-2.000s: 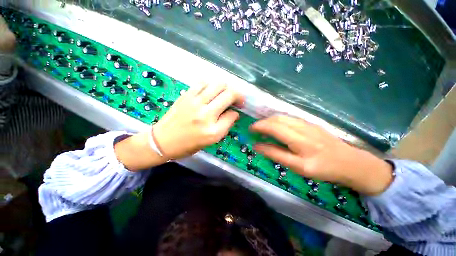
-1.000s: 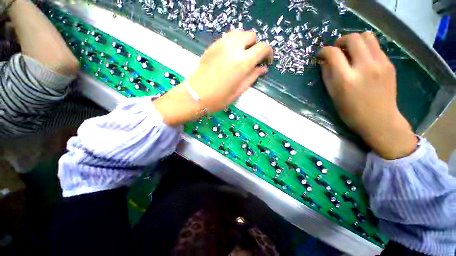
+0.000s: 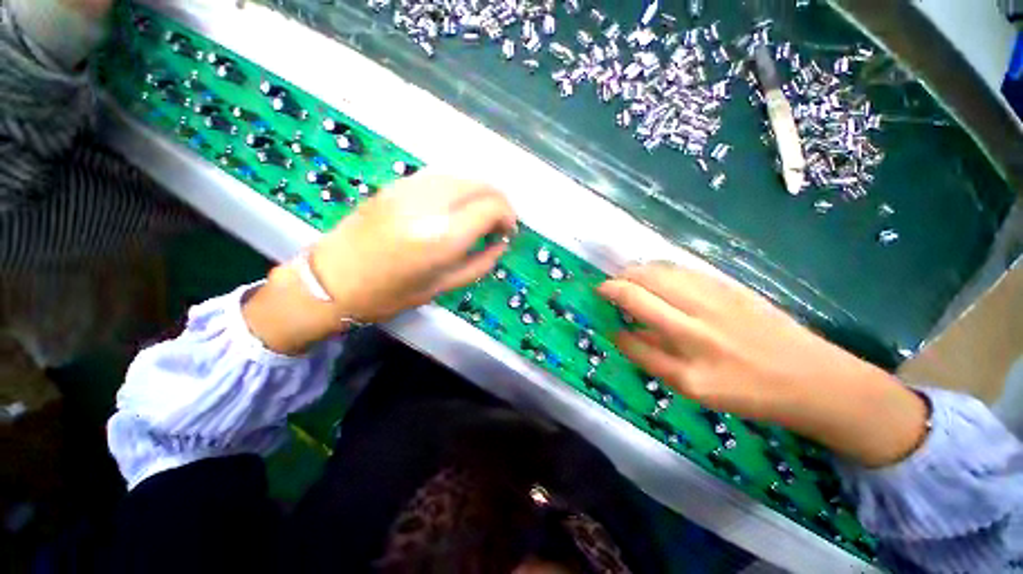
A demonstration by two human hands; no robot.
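A long green circuit board panel [image 3: 538, 294] lies in the pale metal rail [image 3: 561, 215], filled with upright dark capacitors [image 3: 546, 256] with silver-white tops. My left hand [image 3: 421, 241] is over the middle of the panel, thumb and forefinger close together near its far edge, with a small shiny part seemingly at the fingertips. My right hand [image 3: 701, 336] is over the panel further right, fingers bent and pointing left. Its fingertips are low over the board and blurred. Whether it holds a part cannot be told.
Loose silver capacitors [image 3: 673, 95] lie heaped on the dark green tray [image 3: 808, 264] beyond the rail. A flat pale strip [image 3: 785, 140] lies among them. The tray's raised rim [image 3: 965, 101] curves at the right. Another person's striped sleeve [image 3: 56, 146] is at the left edge.
Both hands have come back from the loose capacitors to above the board. The pale strip shows again, uncovered. The other person's arm at the left has drawn back toward the upper left.
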